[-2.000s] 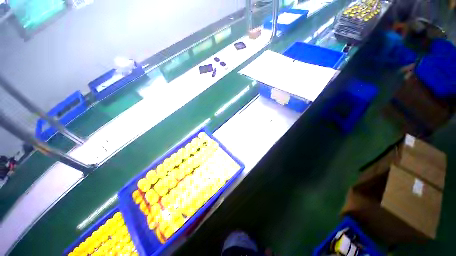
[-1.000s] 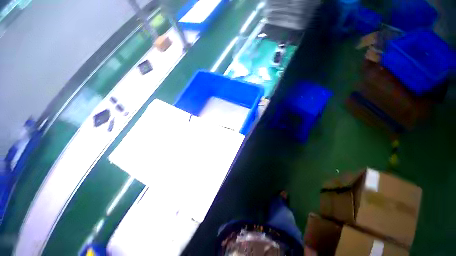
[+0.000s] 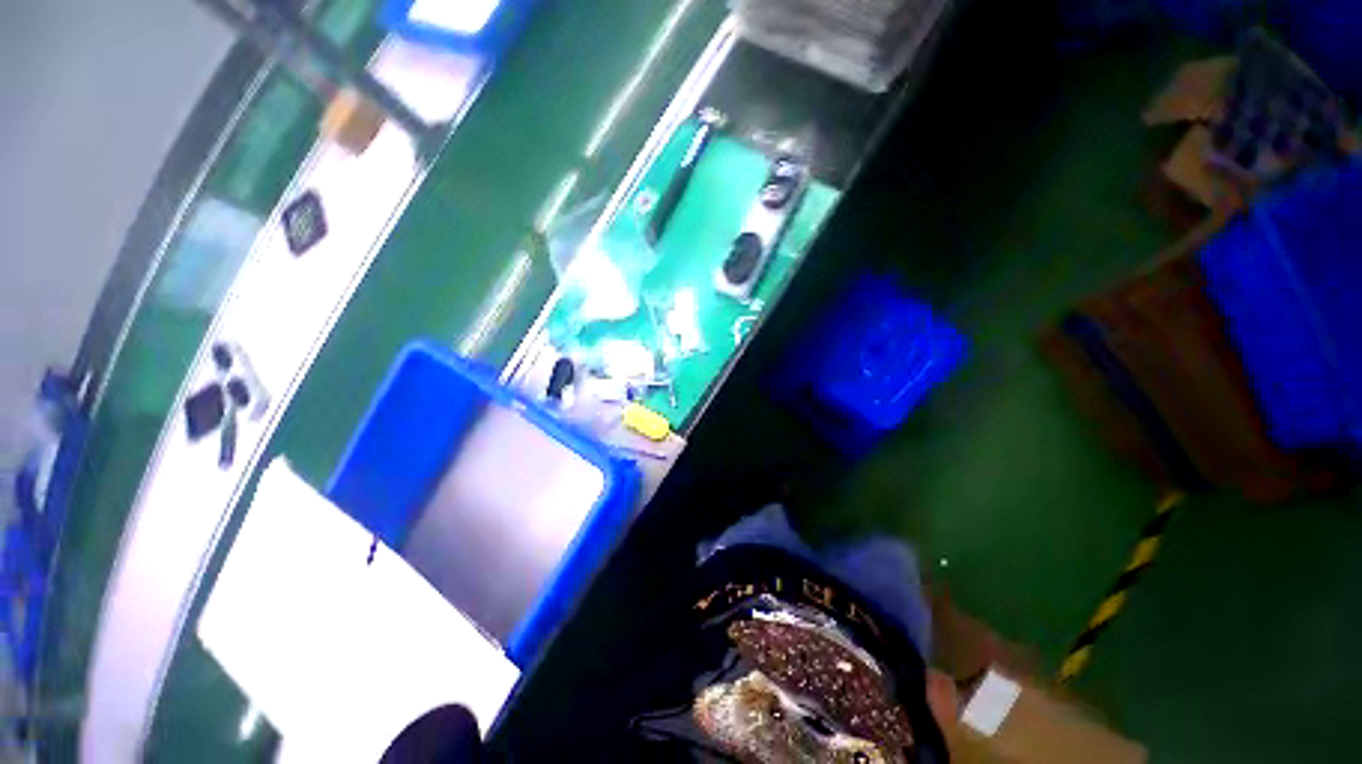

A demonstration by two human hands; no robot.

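Neither of my hands can be made out. A dark rounded shape at the bottom edge overlaps a white flat sheet or tray [image 3: 336,620]; I cannot tell what the shape is. The sheet lies at the lower left, against a blue bin [image 3: 381,433] with a pale flat bottom or liner. Beyond the bin is a green work surface [image 3: 695,224] with a crumpled clear plastic bag [image 3: 605,276], a yellow piece [image 3: 647,423], a pale holder with two dark round parts [image 3: 759,232] and small scattered bits.
Several small black parts [image 3: 206,412] and a dark square part [image 3: 305,223] lie on the white strip beside the green conveyor [image 3: 493,194]. A blue stool [image 3: 881,358], cardboard boxes [image 3: 1046,724], a blue crate [image 3: 1292,321] and yellow-black tape [image 3: 1120,590] are on the right.
The view has moved along the line. The yellow-filled crates have left the picture, the white sheet now sits lower left, and the blue bin and green work surface appear nearer.
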